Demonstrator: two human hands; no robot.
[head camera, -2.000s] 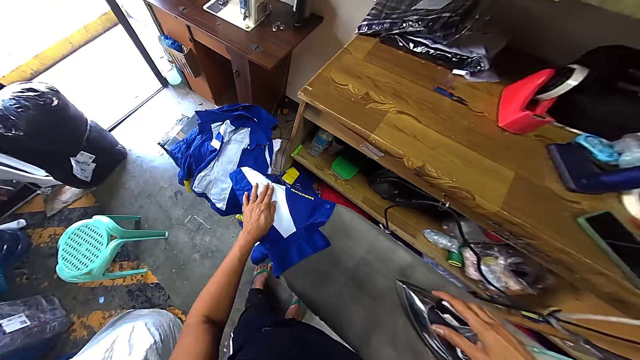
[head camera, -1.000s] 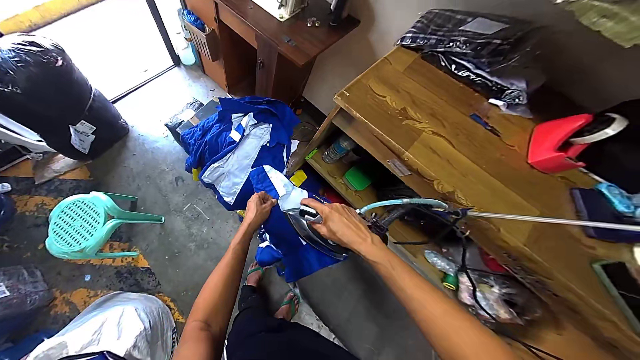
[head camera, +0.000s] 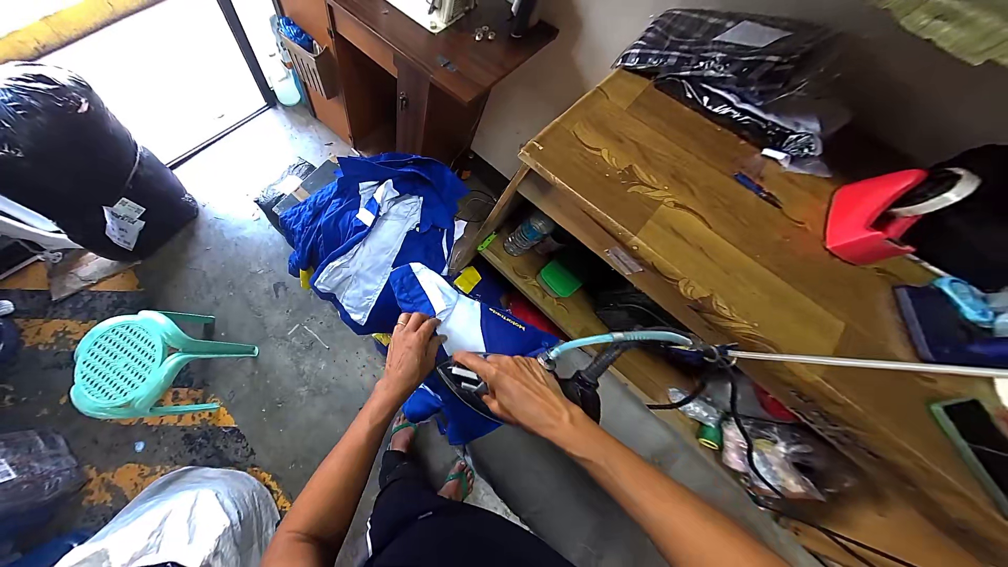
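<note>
A steam iron (head camera: 465, 384) rests on a blue and white garment (head camera: 504, 327), with my right hand (head camera: 524, 390) closed around its handle. A light blue hose (head camera: 598, 340) and a dark cord run from the iron's rear to the right. My left hand (head camera: 413, 346) touches the garment's near left edge, just left of the iron; its fingertips are bent against the cloth, and whether they pinch it is unclear. The garment lies on the end of a grey padded ironing surface (head camera: 583, 488). Beyond it is a heap of blue garments (head camera: 378, 228) with white panels.
A wooden table (head camera: 709, 236) with a lower shelf stands at right, holding a red object (head camera: 870, 216) and plastic-wrapped clothing (head camera: 724, 55). A green plastic stool (head camera: 126, 362) and a black wrapped bundle (head camera: 87, 157) stand at left. A white sack (head camera: 189, 520) is at lower left.
My right hand has brought the iron from the lower right onto the garment, and it now sits slightly nearer me than one second ago. My left hand has moved from the garment's middle to its edge.
</note>
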